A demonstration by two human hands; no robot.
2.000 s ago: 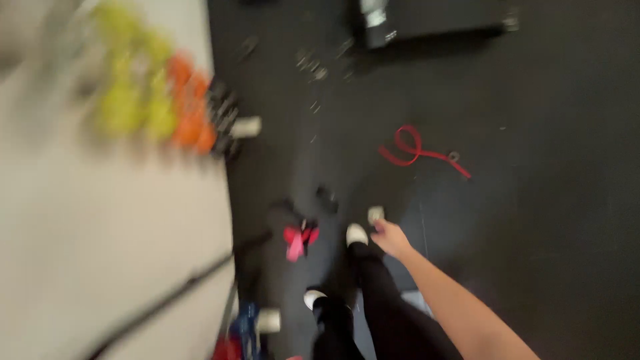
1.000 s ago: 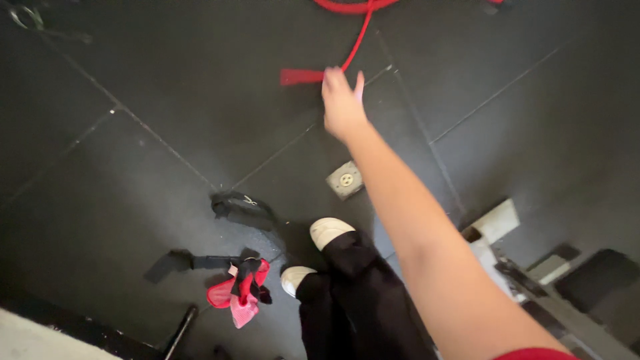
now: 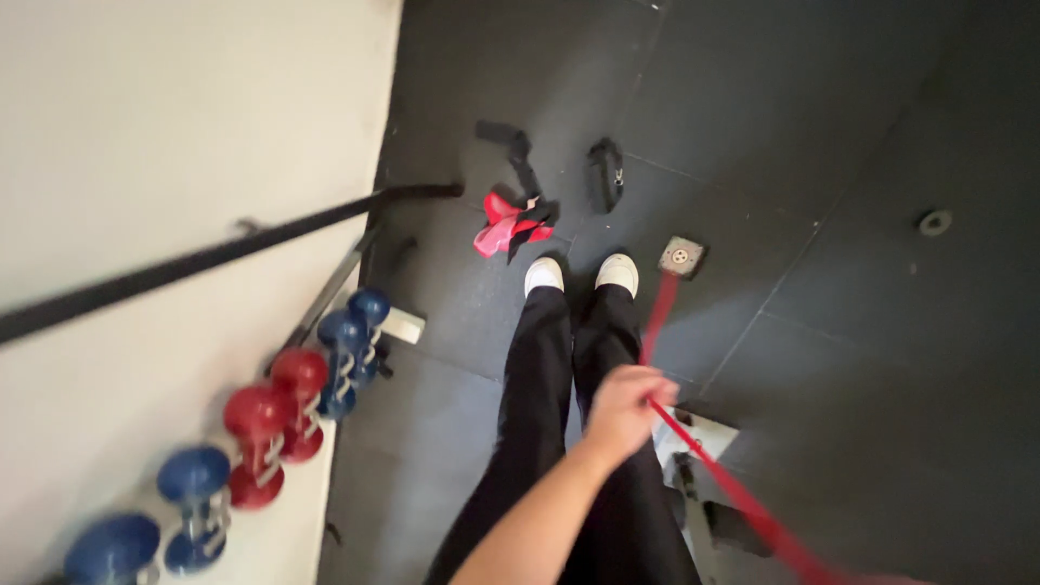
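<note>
My left hand (image 3: 630,402) is closed around a long red strap (image 3: 715,467) in front of my legs. One end of the strap hangs toward a square metal floor plate (image 3: 681,257); the other part runs to the lower right edge, blurred. A blurred skin-toned patch at the bottom edge there may be my right hand, but its grip cannot be made out. Beyond my white shoes (image 3: 543,276), a red and pink strapped item (image 3: 508,226) lies on the dark floor with a black strap (image 3: 520,154). Right of it lies a black looped strap (image 3: 605,175).
Blue dumbbells (image 3: 195,473) and red dumbbells (image 3: 256,410) line the pale wall (image 3: 162,122) at left. A black bar (image 3: 284,236) slants out from the left. A metal frame foot (image 3: 707,435) stands beside my right leg. A grey ring (image 3: 934,222) lies on the floor at right.
The red strap, on the floor two seconds ago, is now lifted and in my left hand. My right hand has left the middle of the view. The view has turned.
</note>
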